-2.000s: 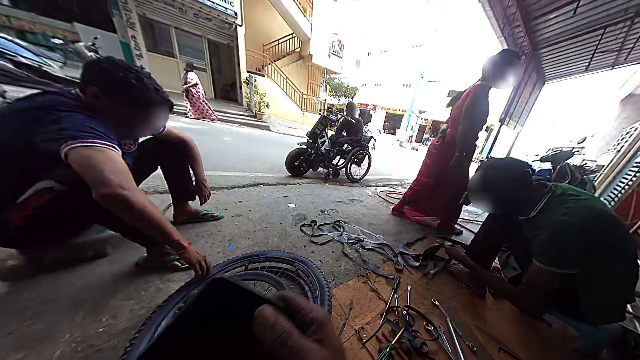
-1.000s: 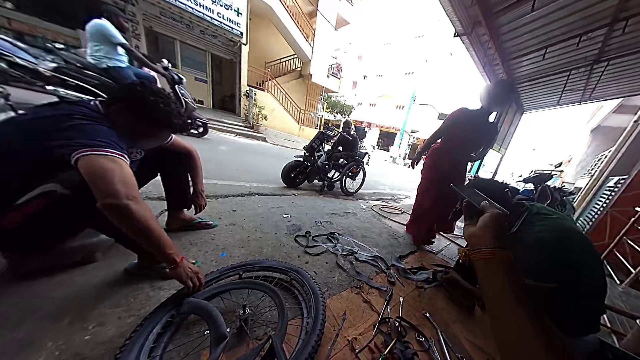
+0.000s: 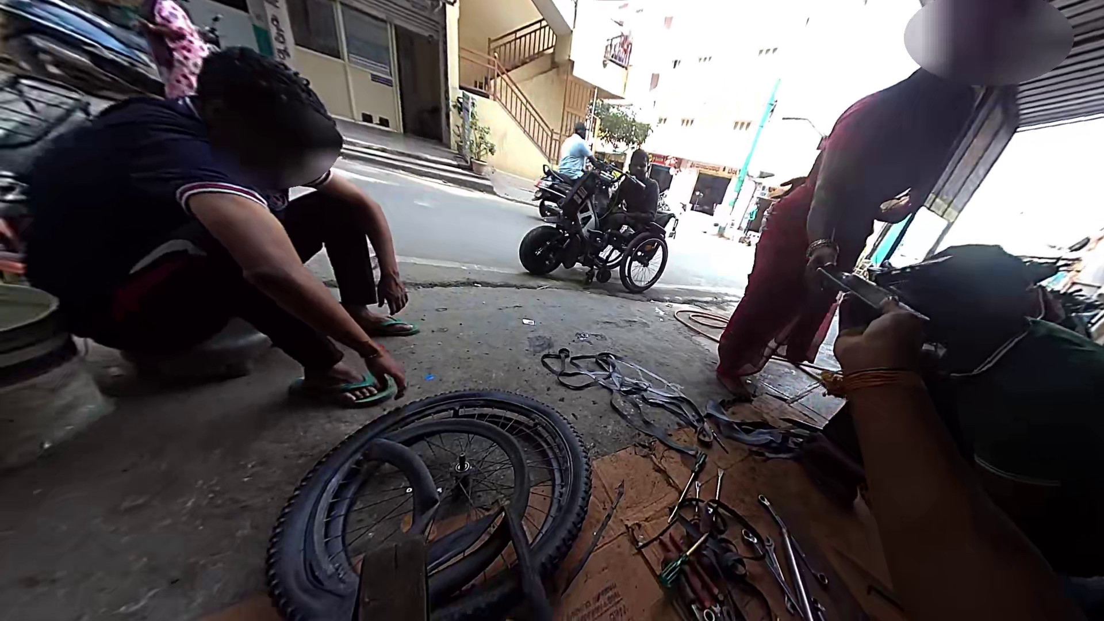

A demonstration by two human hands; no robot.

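My right hand (image 3: 875, 341), with orange threads at the wrist, is raised at the right and holds a mobile phone (image 3: 867, 289). The phone's far end meets the hand (image 3: 821, 257) of a standing person in red. My left hand is not in view. Below lies a bicycle wheel (image 3: 573, 483) with a knobbly tyre, and a loose black inner tube (image 3: 405, 466) rests across its spokes. Right of the wheel, spanners (image 3: 793, 561), a green-handled screwdriver (image 3: 677, 565) and other hand tools lie on cardboard (image 3: 604, 578).
A person squats left of the wheel beside a bucket (image 3: 34, 345). Another, in green, is low at the right behind my arm. Rubber strips (image 3: 630, 388) lie beyond the cardboard. A three-wheeled wheelchair cycle (image 3: 604, 233) with a rider stands on the road.
My right hand has moved from low over the wheel up to the right with the phone. The standing person now leans in and reaches to it. The squatting person's hand has left the tyre.
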